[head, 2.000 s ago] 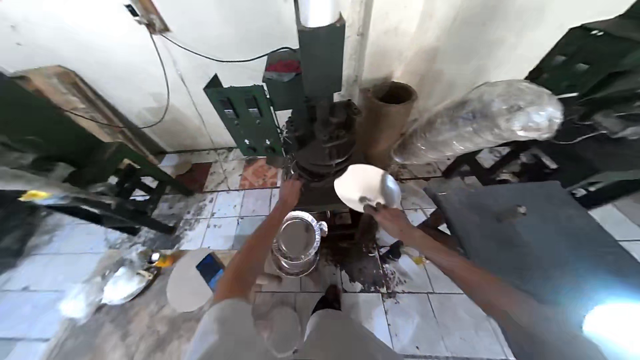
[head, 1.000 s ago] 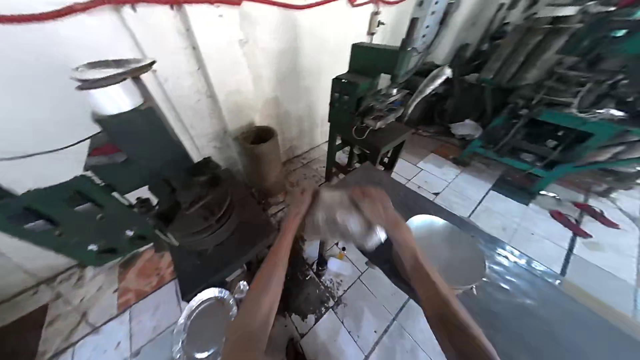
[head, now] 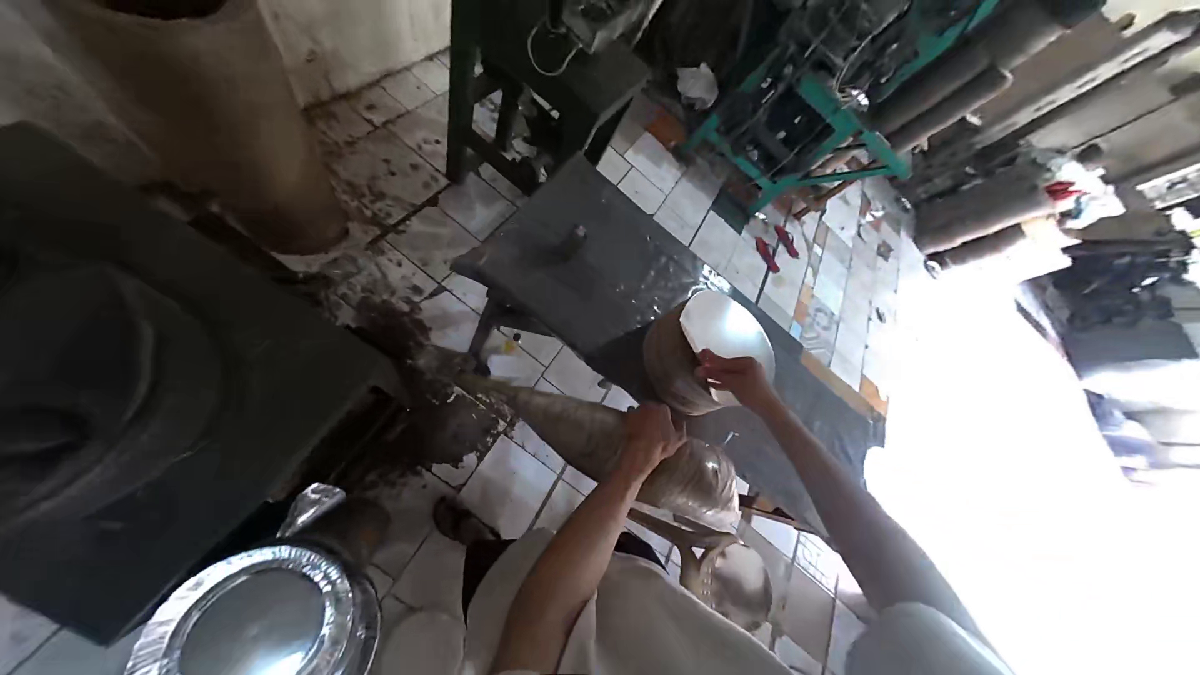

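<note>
My left hand (head: 654,433) is curled around a long plastic-wrapped bundle (head: 581,427), which slants from the floor side toward my body. My right hand (head: 736,375) is at the near edge of a round stack with a shiny white top (head: 727,328), fingers closed over its rim. The stack stands on a dark metal-topped table (head: 609,272). At lower left lie round foil trays (head: 258,609) with crimped rims, out of reach of both hands.
A dark machine base (head: 187,375) fills the left side, with a brown cylindrical bin (head: 216,131) behind it. A dark green stand (head: 553,103) is beyond the table. Green-framed machinery (head: 806,141) and red sandals (head: 776,248) are farther back. Dark debris (head: 450,422) covers floor tiles.
My hands were close together on a blurred pale object one second ago; now they are apart, the left on the wrapped bundle and the right at the stack. The view has swung right.
</note>
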